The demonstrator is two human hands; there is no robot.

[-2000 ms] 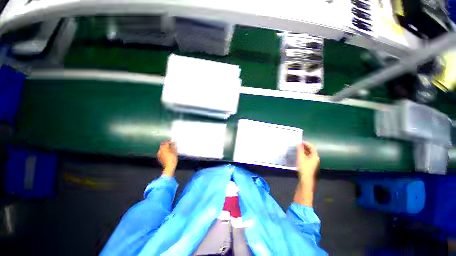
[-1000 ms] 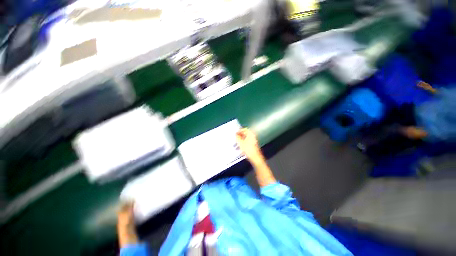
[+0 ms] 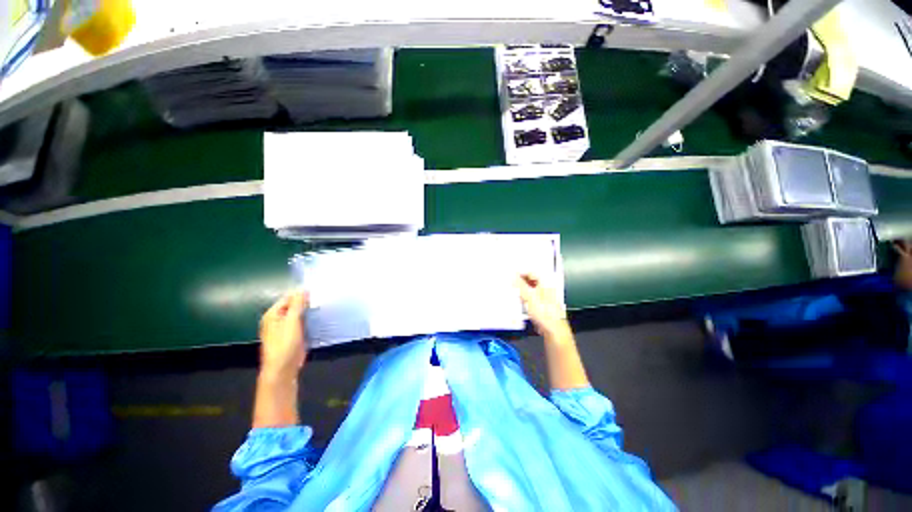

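Two thin white panels or sheets lie side by side at the near edge of the green bench, their inner edges meeting or overlapping. My left hand (image 3: 284,328) grips the outer edge of the left white panel (image 3: 340,295), which looks slightly blurred. My right hand (image 3: 541,300) is on the right white panel (image 3: 470,280), fingers over its surface near the right end; a thin grey line shows at that panel's right border. A thick, uneven white stack (image 3: 340,185) sits just beyond the panels, touching or close to the left one.
A white parts tray (image 3: 544,105) with black parts stands beyond the pale strip. Grey-faced panel stacks (image 3: 803,178) stand at the right. Layered grey stacks (image 3: 325,82) sit under the white shelf (image 3: 400,30). A slanted metal post (image 3: 720,85) crosses the upper right. Another person's hand (image 3: 902,262) shows at the right edge.
The view has swung back level after tilting. The two panels, separate two seconds ago, now meet or overlap. My right hand has moved inward from the right panel's outer edge.
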